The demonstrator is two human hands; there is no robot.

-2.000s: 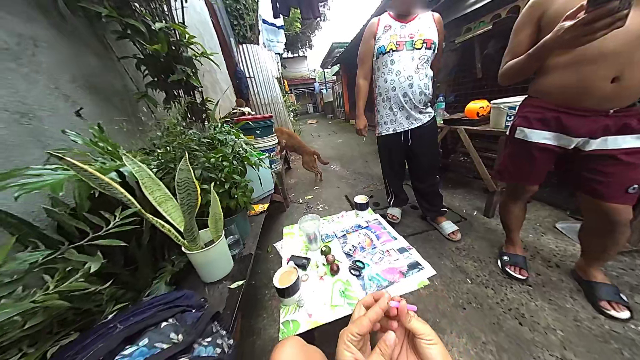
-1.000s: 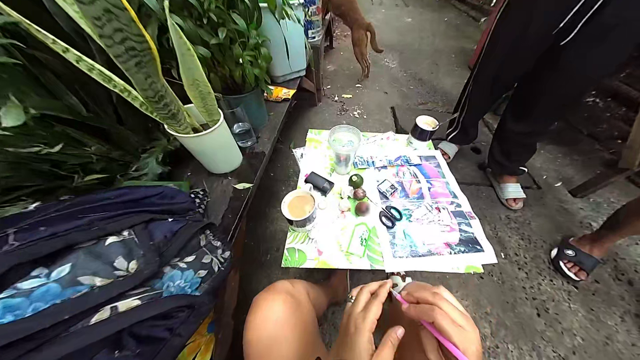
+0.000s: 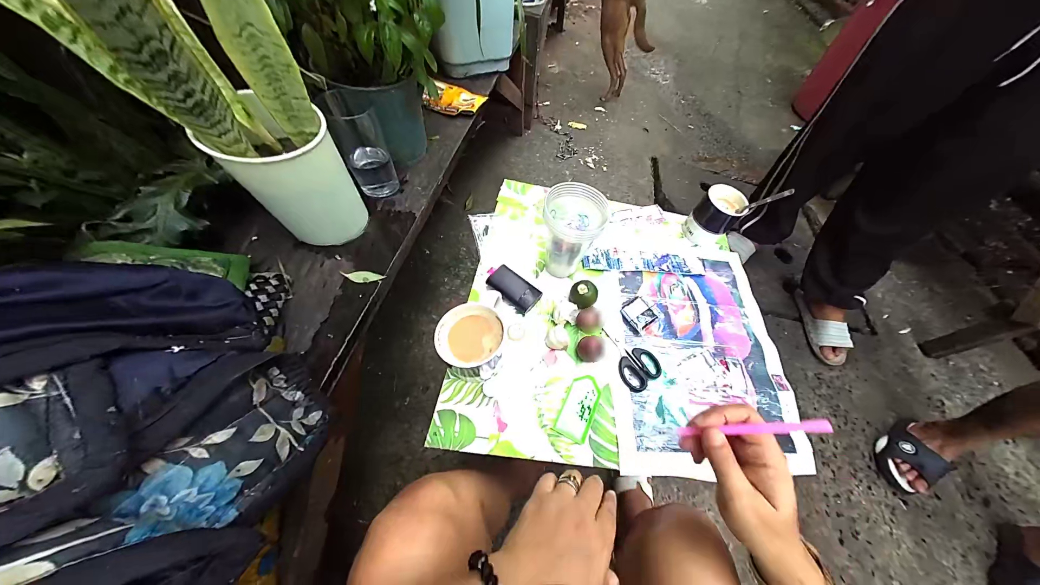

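My right hand pinches a pink plastic stick over the lower right of the paper-covered low table. My left hand, with a ring and a dark bracelet, rests between my knees, fingers together; its palm is hidden. Black-handled scissors lie on the printed sheet. To their left are a green round fruit, dark round fruits and what look like garlic cloves. A cup of milky coffee, a black case, a clear plastic cup and a green-edged packet stand or lie around them.
A mug with a spoon stands at the far right corner. Left is a wooden bench with a potted snake plant, a glass of water and dark floral fabric. People's legs are at right; a brown dog stands beyond.
My hands were together at the stick's end and have moved apart; the right has the pink stick, the left is lower between the knees. The view has tilted down since the oldest frame.
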